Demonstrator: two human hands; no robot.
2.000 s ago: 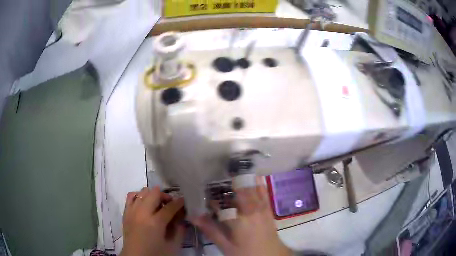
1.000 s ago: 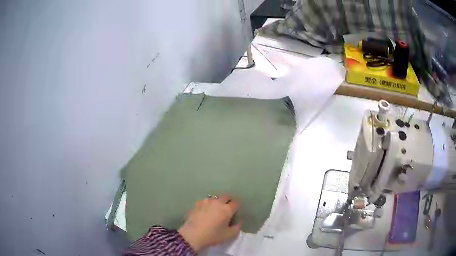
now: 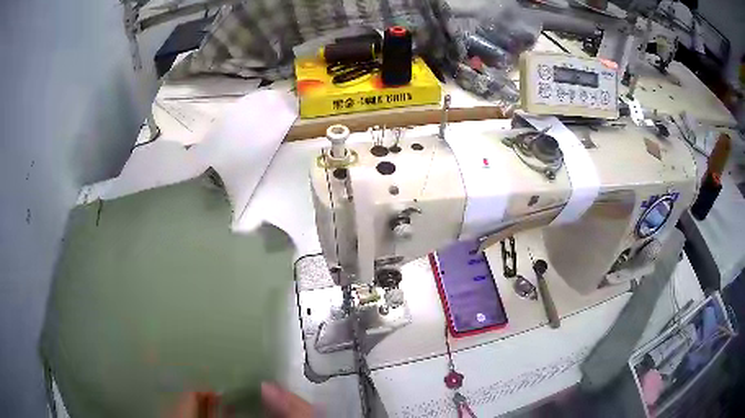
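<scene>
Sage-green fabric (image 3: 163, 286) fills the left side; its lower right part is blurred and its upper right edge is curved and raised. My left hand (image 3: 198, 403) is at the bottom edge, cut off and blurred, its fingers at the cloth. My right hand (image 3: 286, 402), also cut off and blurred, holds the cloth near its lower right corner. The cream sewing machine (image 3: 408, 192) stands right of the cloth. Its presser foot area (image 3: 368, 298) is over the metal plate (image 3: 314, 326), with no green cloth beneath it.
A red-edged phone (image 3: 470, 286) lies under the machine arm, with a flower charm (image 3: 453, 379) in front. A wooden-handled tool (image 3: 547, 298) is right of it. A yellow box (image 3: 368, 98) and control panel (image 3: 569, 86) stand behind. White paper (image 3: 253, 139) lies behind the cloth. A clear container (image 3: 682, 355) is lower right.
The view swung left to the cloth, then back right. My hands left the needle area; my left hand lay flat on the cloth, and now both hands are at its near edge, with the cloth partly raised.
</scene>
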